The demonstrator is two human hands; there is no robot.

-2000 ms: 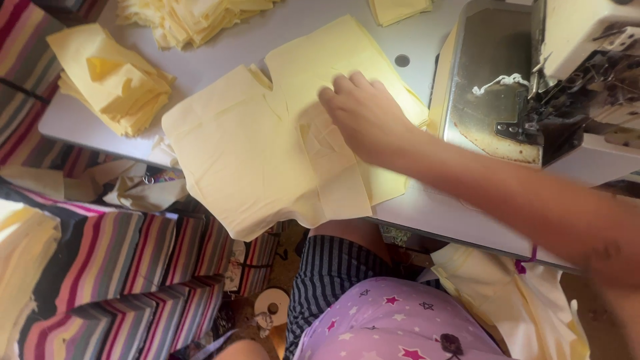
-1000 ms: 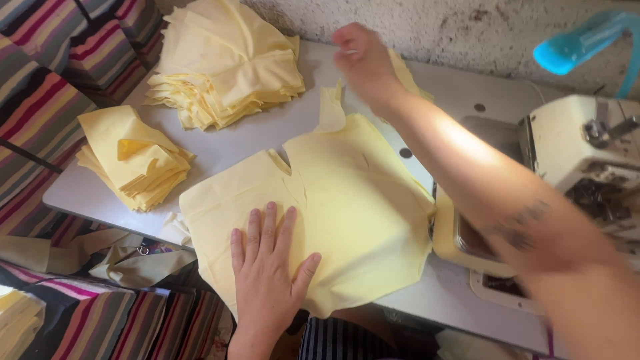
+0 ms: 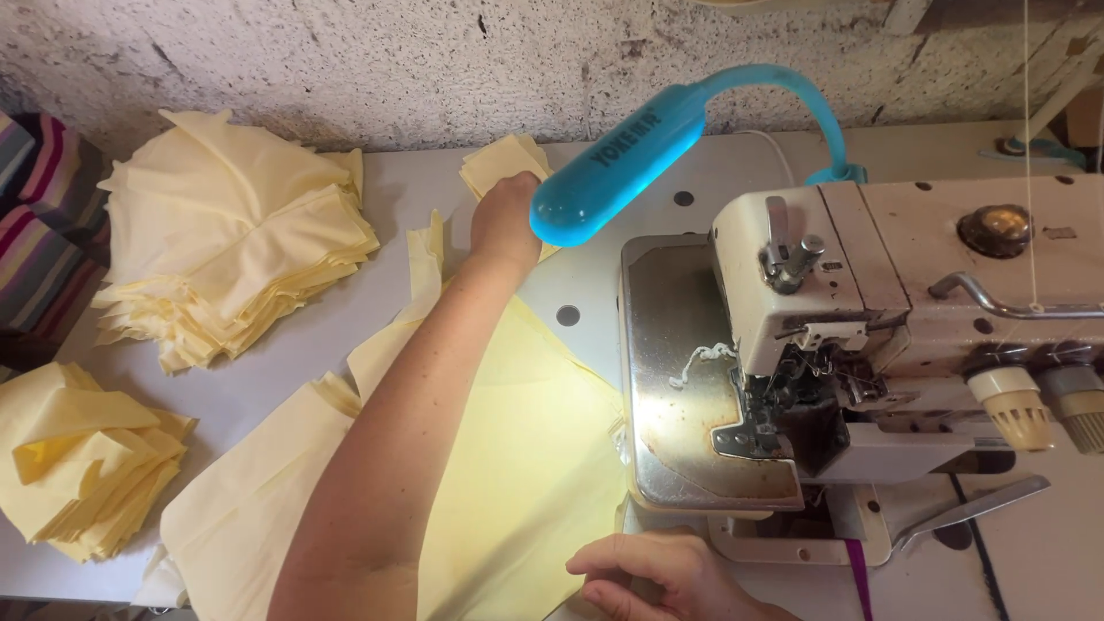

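Observation:
My left hand (image 3: 509, 220) reaches to a small stack of pale yellow fabric pieces (image 3: 500, 164) near the wall; its fingertips are hidden, so its grip cannot be told. Under and beside that forearm lie large pale yellow fabric panels (image 3: 517, 414), with a narrow strip (image 3: 425, 267) at their upper end. My right hand (image 3: 655, 573) is low in view by the panels' right edge, fingers curved and apart, with nothing visible in it. Just beyond it stands an overlock sewing machine (image 3: 811, 285), with white thread (image 3: 703, 362) on its metal plate.
A large pile of pale yellow fabric (image 3: 241, 233) and a smaller folded stack (image 3: 86, 466) lie at the left of the table (image 3: 595, 285). A blue lamp (image 3: 621, 164) overhangs beside my left hand. Behind is a rough wall (image 3: 388, 69); striped cloth (image 3: 52, 190) is at far left.
My left hand has left the large panels, where it lay flat, and is now at the small stack by the wall. My right hand has come back from the far side to the near edge.

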